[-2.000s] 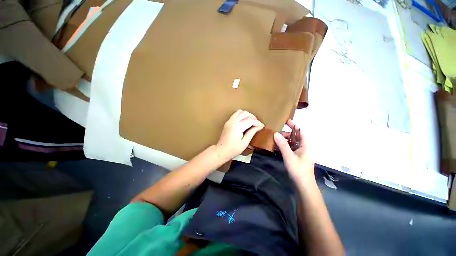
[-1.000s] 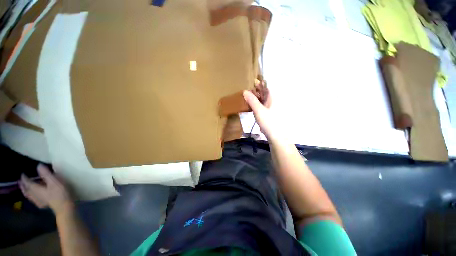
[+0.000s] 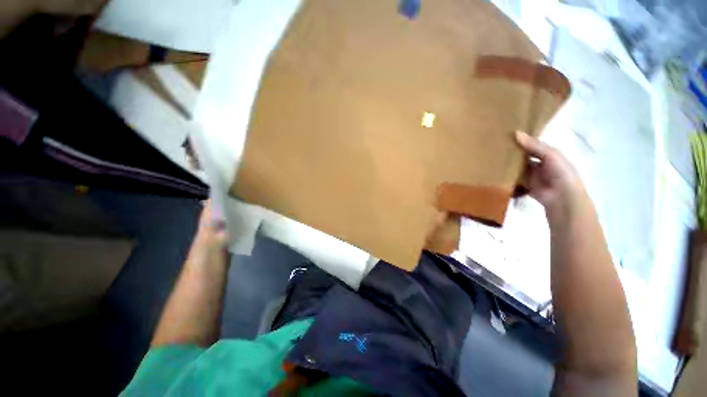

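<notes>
A stack of tan-brown garment panels (image 3: 349, 132) lies over white separator sheets (image 3: 225, 101) in front of me. My right hand (image 3: 546, 170) grips the stack's right edge, fingers partly under it. My left hand (image 3: 211, 229) is at the lower left corner of the white sheet; its fingers are partly hidden there and look closed on the sheet. A redder brown strip (image 3: 474, 201) is at the lower right corner, another (image 3: 521, 71) at the upper right. A small pale sticker (image 3: 428, 119) and a dark blue patch (image 3: 409, 8) are on the top panel.
The white tabletop (image 3: 620, 186) extends to the right, with a brown bundle (image 3: 692, 302) and yellow-green fabric (image 3: 700, 167) at its far side. More panels and white sheets are at upper left. Dark cloth with a pink-purple stripe (image 3: 116, 164) is at left.
My left hand has come from beyond the left side to the sheet's corner. My right hand has moved from the lower strip up the right edge. The stack appears lifted and tilted; the camera view has also turned.
</notes>
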